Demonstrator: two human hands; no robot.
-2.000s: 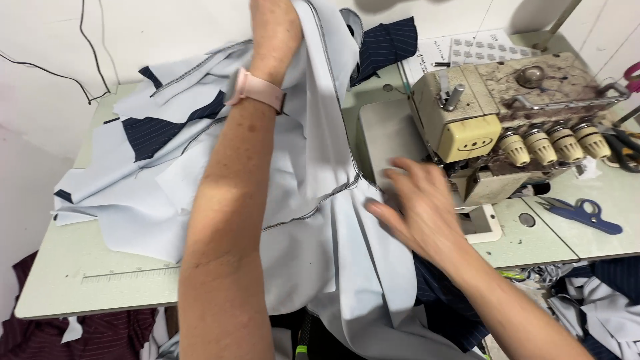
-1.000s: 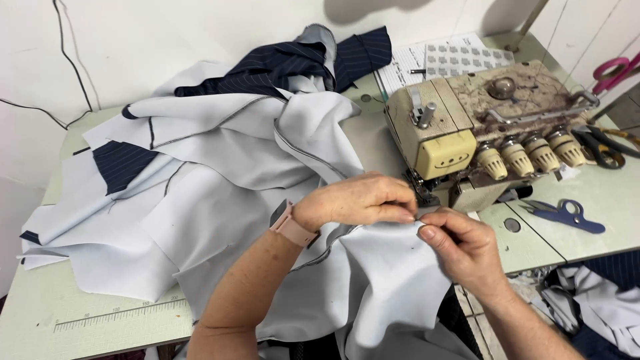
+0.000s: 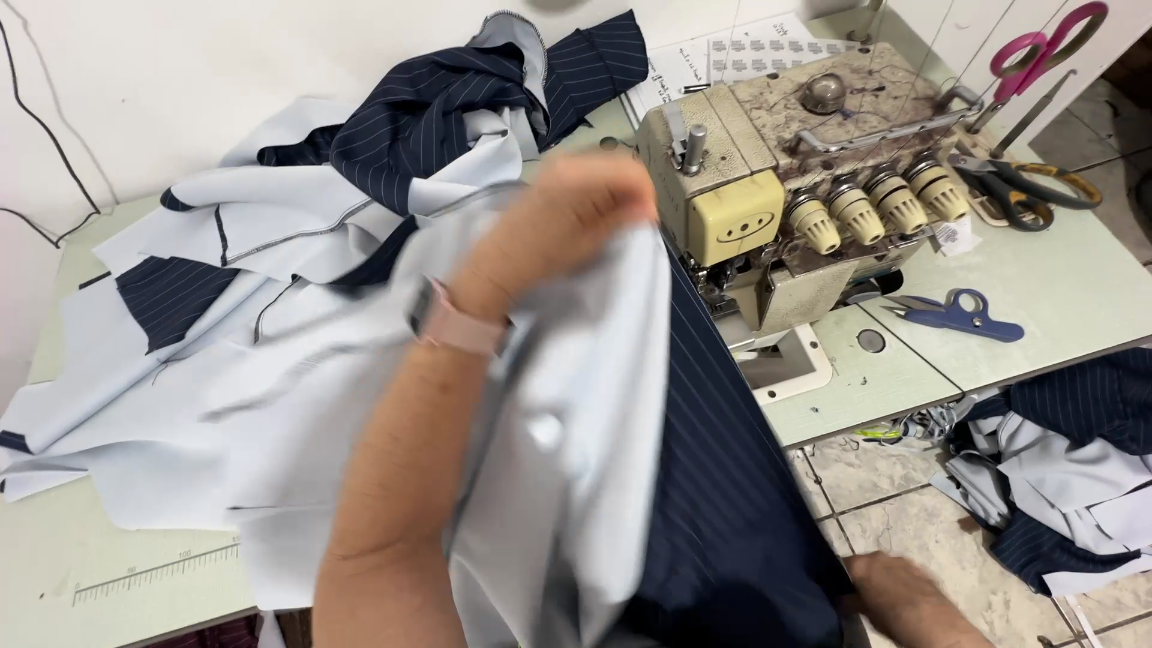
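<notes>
My left hand [image 3: 589, 202], blurred and with a pink band on its wrist, grips the upper edge of a garment piece beside the overlock sewing machine [image 3: 720, 171]. The piece's light grey-blue side [image 3: 576, 405] hangs below that hand, and its navy pinstriped side [image 3: 720, 468] shows to the right. My right hand [image 3: 900, 589] is low at the right, at the lower edge of the navy fabric; its fingertips are partly hidden there. More light fabric [image 3: 297, 387] with overlocked seams spreads over the table to the left, with a crumpled navy pinstriped part [image 3: 414, 117] behind it.
Blue thread snips [image 3: 976, 319] lie on the table right of the machine. Black-and-orange scissors [image 3: 1017, 189] and pink-handled scissors [image 3: 1044, 54] are at its far end. Papers [image 3: 756, 54] lie behind it. More fabric pieces [image 3: 1062, 468] hang or lie below the table edge at the right.
My hands were close together at the fabric edge one second ago; now the left is raised and the right is far lower to the right. The navy side now shows between them.
</notes>
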